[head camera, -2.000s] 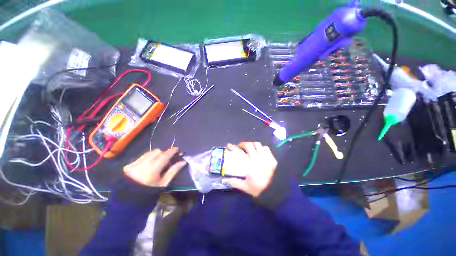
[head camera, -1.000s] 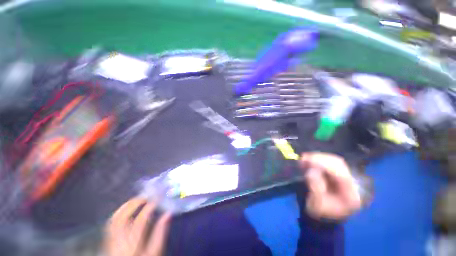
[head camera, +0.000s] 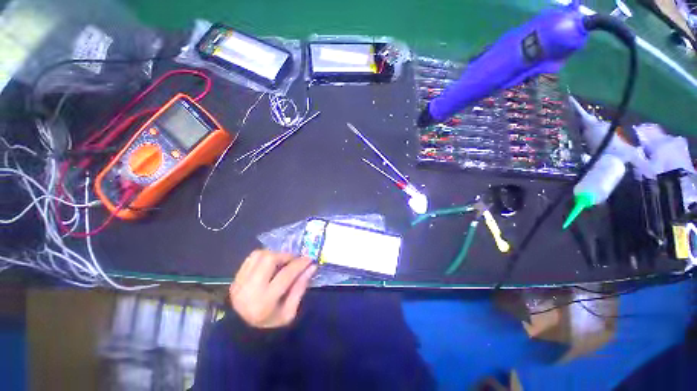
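Note:
A small device unit with a white battery pack (head camera: 359, 247) lies on the black mat at the front edge, on a clear plastic bag (head camera: 284, 236). Its small teal circuit board (head camera: 312, 238) is at the left end. My left hand (head camera: 269, 289) is at the unit's lower left corner, thumb and fingers closed on its edge by the board; the fingertips' exact hold is partly hidden. My right hand is out of the picture; a dark sleeve shows at the bottom right corner.
Orange multimeter (head camera: 164, 156) and white cables (head camera: 57, 206) left; two bagged units (head camera: 248, 55) behind; tweezers (head camera: 279, 141) and a second pair (head camera: 382, 164) mid-mat. Purple tool (head camera: 504, 61) hangs over the parts tray (head camera: 497, 137); green-handled cutters (head camera: 464, 237) and green-nozzled bottle (head camera: 600, 183) right.
My right hand left the unit, moved right past the cutters, and is now out of the picture. My left hand has come onto the unit's left end. The view has shifted.

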